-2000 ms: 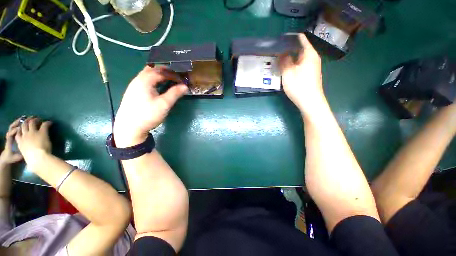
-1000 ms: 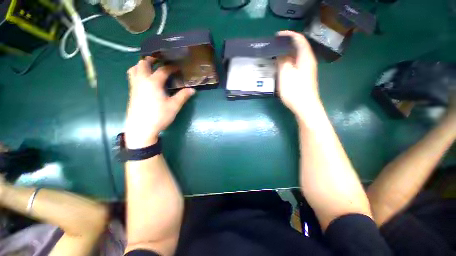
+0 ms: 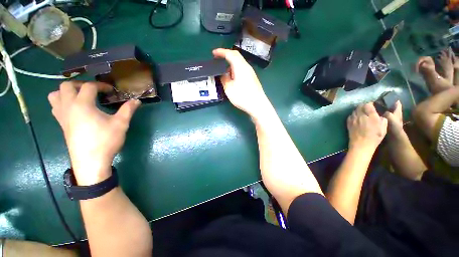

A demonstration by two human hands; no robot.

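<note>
Two open black gift boxes stand side by side on the green mat. The left gift box (image 3: 132,75) shows brown cardboard and shiny, clear-looking contents in its bottom; its lid is up. My left hand (image 3: 90,118) grips its left front part, fingers at the left side and thumb at the front edge. The right gift box (image 3: 188,106) has a white leaflet (image 3: 194,92) with a small dark blue square on top; its lid leans forward over the back. My right hand (image 3: 244,83) holds its right side and lid end. What lies under my fingers is hidden.
Behind are a brown can (image 3: 56,32), a white cable and a grey speaker (image 3: 221,15). Another open box (image 3: 259,37) stands behind my right hand. More black boxes (image 3: 339,73) lie to the right, near a co-worker's hands (image 3: 370,123). A black cord (image 3: 43,165) hangs at left.
The view has swung to the right, so boxes and hands appear further left. The right box's lid has tipped forward over part of the leaflet. Both hands remain at the same boxes.
</note>
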